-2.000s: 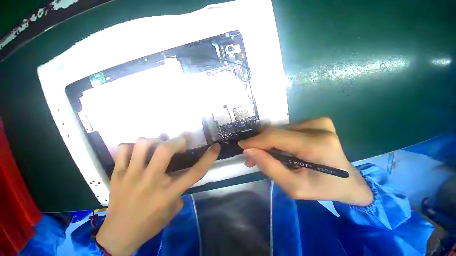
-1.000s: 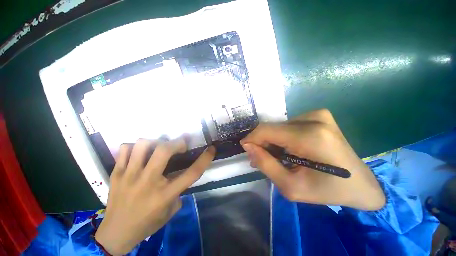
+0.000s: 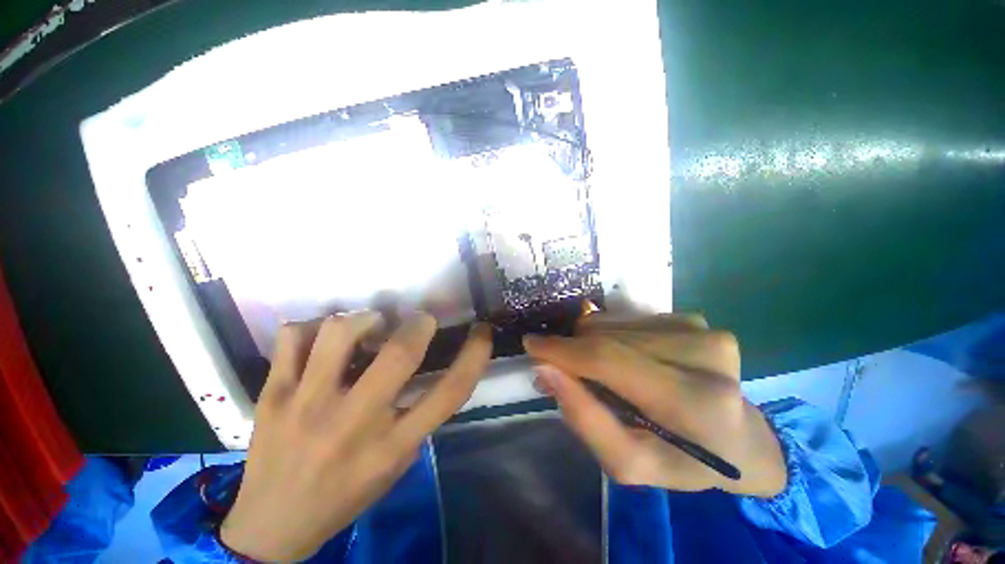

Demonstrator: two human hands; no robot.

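Note:
An open tablet (image 3: 474, 143) lies in a white foam tray (image 3: 623, 165). Its large battery (image 3: 331, 220) glares white; the mainboard (image 3: 551, 270) is at its right end. My left hand (image 3: 342, 430) lies over the tablet's near edge, fingers spread, fingertips on the dark strip (image 3: 441, 350). My right hand (image 3: 661, 397) holds black tweezers (image 3: 672, 435) between thumb and fingers at the near right part of the tablet. The tweezers' tip is hidden by my fingers. A small orange piece (image 3: 590, 308) shows beside my right fingers.
The tray lies on a glossy dark green bench (image 3: 816, 242). Red foam trays (image 3: 39, 441) stand at the lower left. A rail with chipped white paint (image 3: 39, 39) is at the upper left. Part of a person shows at the right edge.
The tablet and tray appear slightly larger and shifted to the right. My right hand has moved lower and the tweezers' handle slants more steeply. My left fingertips remain on the near edge.

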